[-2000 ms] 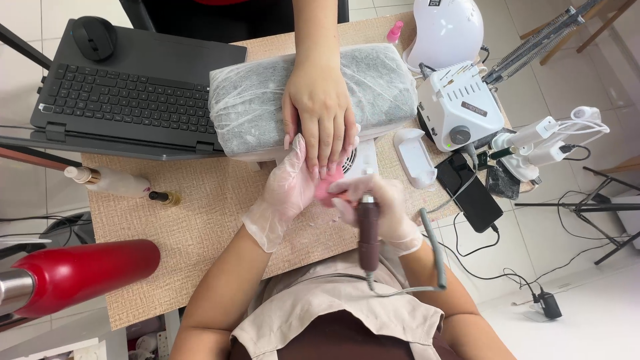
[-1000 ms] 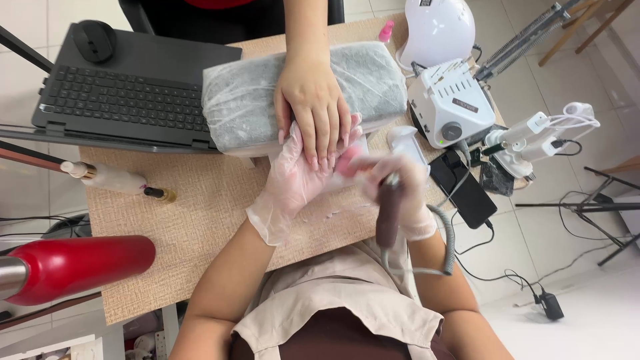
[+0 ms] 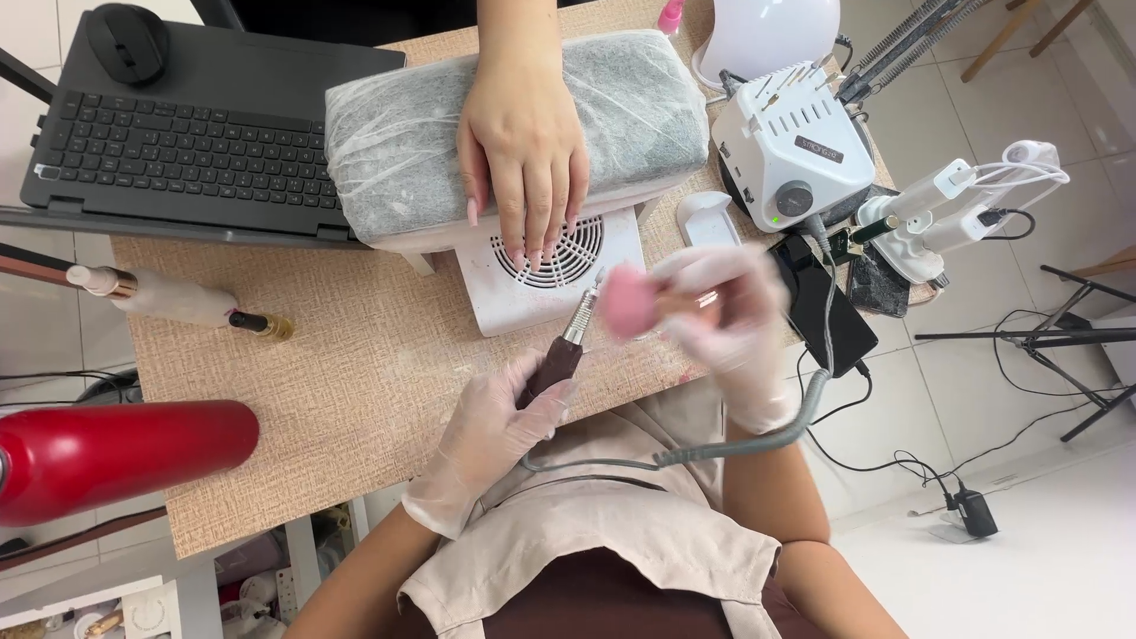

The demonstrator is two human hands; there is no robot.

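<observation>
My gloved left hand grips the dark brown handpiece of an electric nail drill, its metal bit end pointing up and right. A coiled grey cord runs from it to the white drill unit. In my gloved right hand, blurred, is a soft pink dust brush, its bristles close to the drill's tip. Another person's hand lies over a padded armrest in a sheer cover, fingertips over the round grille of a white nail dust collector.
At the left are a laptop with a mouse, a pump bottle, a small oil bottle and a red flask. A phone, a white lamp and a power strip stand right.
My left hand has let go of the other person's fingers, moved down and now holds the drill, which was in my right hand. My right hand now holds the brush.
</observation>
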